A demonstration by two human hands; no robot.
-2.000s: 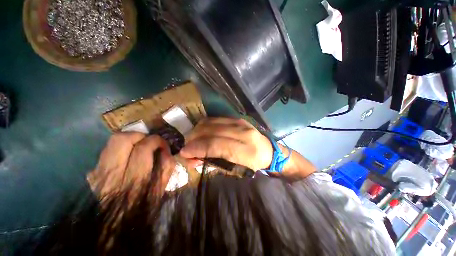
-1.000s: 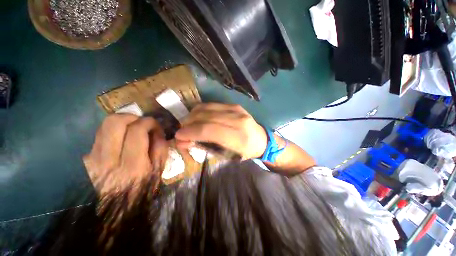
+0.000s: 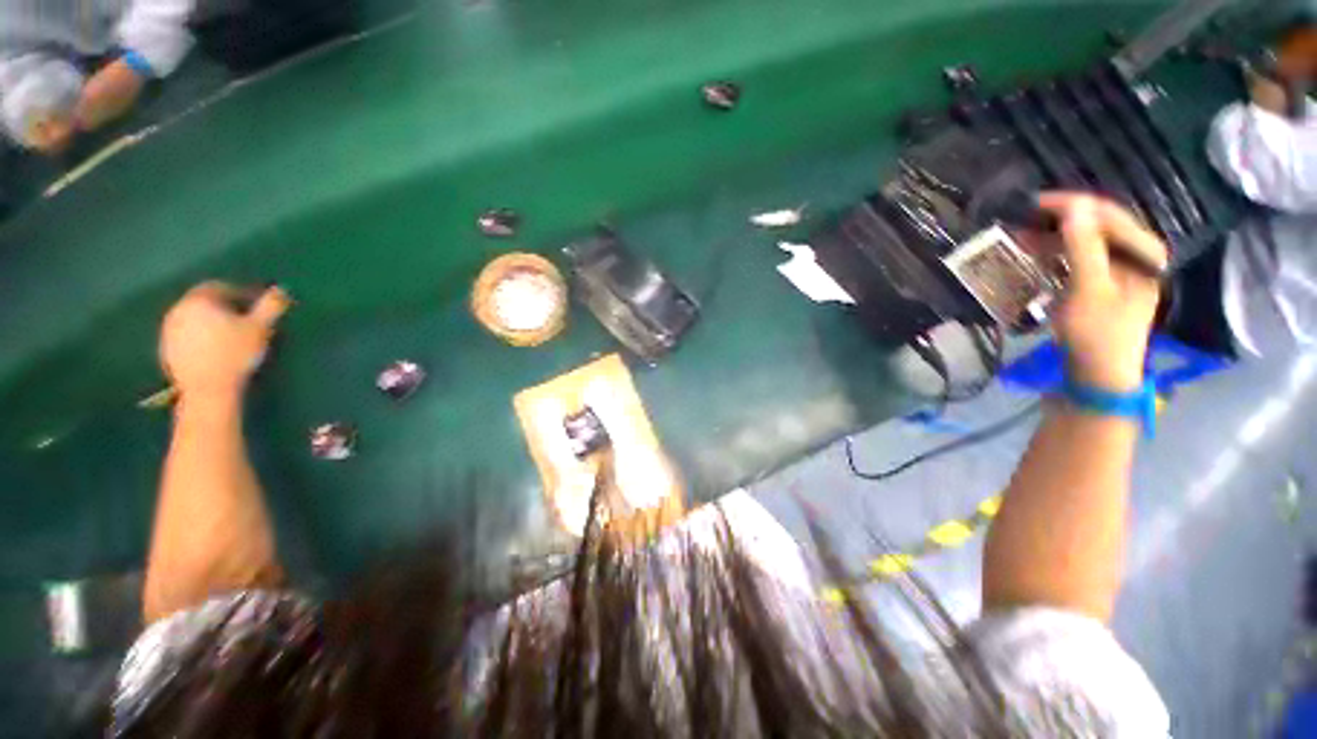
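The brown work board (image 3: 640, 419) lies on the bench in front of me, with a small black electronic module (image 3: 584, 432) on its pale middle. My left hand (image 3: 211, 347) is out at the left, away from the board, closed around a blurred pen-like tool with a tan end (image 3: 159, 397). My right hand (image 3: 1105, 289), with a blue wrist strap, is at the soldering station (image 3: 881, 267), closed around a dark handle that looks like the soldering iron; its tip is not clear. Neither hand touches the module. Hair covers the board's near edge.
A round parts bowl (image 3: 522, 299) and a black flanged frame (image 3: 633, 296) stand behind the board. Loose modules (image 3: 400, 378) lie left and farther back. White tissue (image 3: 813, 274) is beside the station, black trays (image 3: 1112, 137) behind it. Other people's arms show at both upper corners.
Both hands have left the module and moved far apart, left hand to the left, right hand to the station. The module stays on the board. The view has widened across the bench.
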